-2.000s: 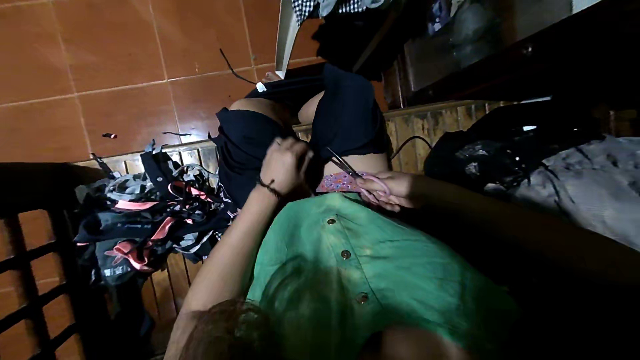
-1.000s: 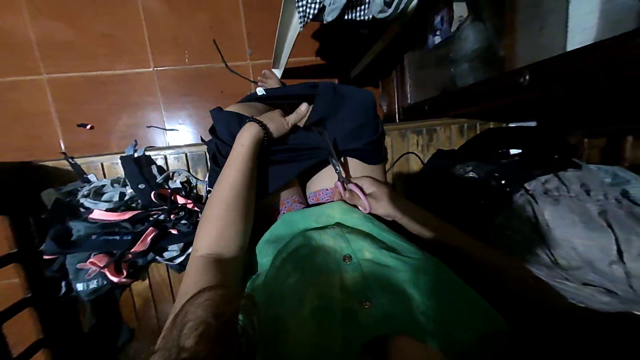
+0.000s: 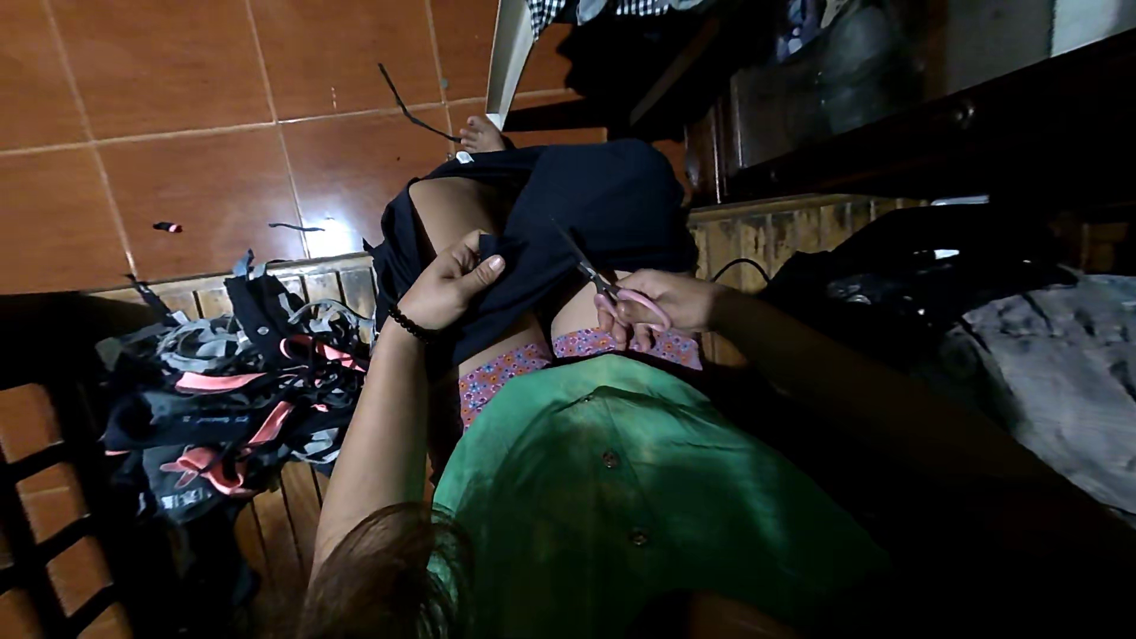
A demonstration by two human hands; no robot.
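Note:
Across my lap lies a piece of dark navy cloth (image 3: 595,191), draped over both knees. My left hand (image 3: 453,280), with a dark beaded bracelet at its wrist, pinches an edge of that cloth between thumb and fingers. Pink-handled scissors (image 3: 645,304) are in my right hand (image 3: 657,302), over the thigh; their dark blades point up and left over the cloth, and how far the blades are apart is hard to tell. Below the hands are my floral shorts (image 3: 506,377) and green buttoned shirt (image 3: 612,461).
On the wooden slatted bench (image 3: 275,524) at the left is a heap of dark, grey and pink fabric pieces (image 3: 222,382). Grey cloth (image 3: 1056,382) and dark cloth lie at the right. Small scraps and a dark strip (image 3: 404,106) are on the tiled floor. Dark wooden furniture (image 3: 799,124) stands upper right.
The cloth was bunched nearer my body two seconds ago and now spreads over the knees. My left hand has come back toward my body since one second ago, with a cloth edge in it.

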